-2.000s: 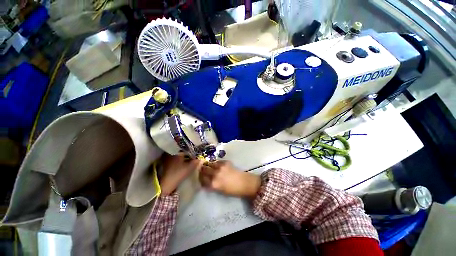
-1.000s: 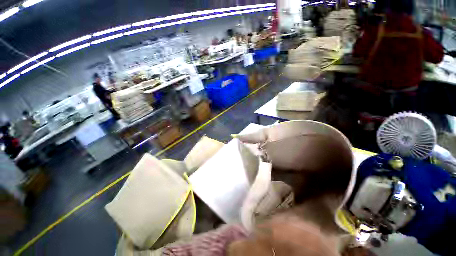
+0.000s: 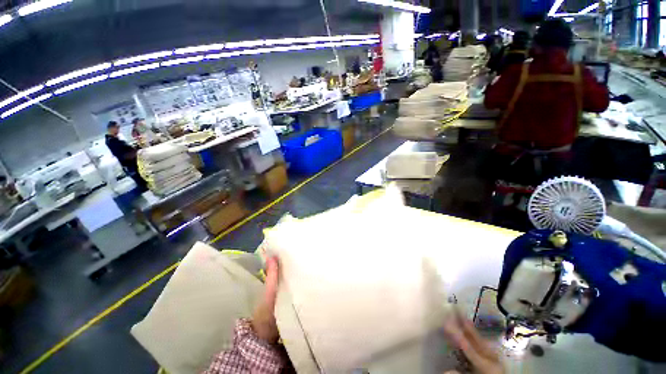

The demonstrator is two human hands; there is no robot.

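A large beige fabric piece with yellow edging lies in front of me, left of the sewing machine, partly folded flat. My left hand holds its left edge, with fingers partly behind the fabric. My right hand is at the right side of the piece, blurred, near the needle area; whether it grips the fabric is unclear. The sewing machine head has a blue cover. The fabric is apart from the lit needle area.
Another beige piece with yellow edging lies at the left. A white fan stands behind the machine. A person in red sits ahead with their back to me. A blue bin and yellow floor line are across the aisle.
The view has swung left from the machine. The fabric piece, earlier an open curled tube beside the needle, is now flatter and away from it. Both hands have left the needle area.
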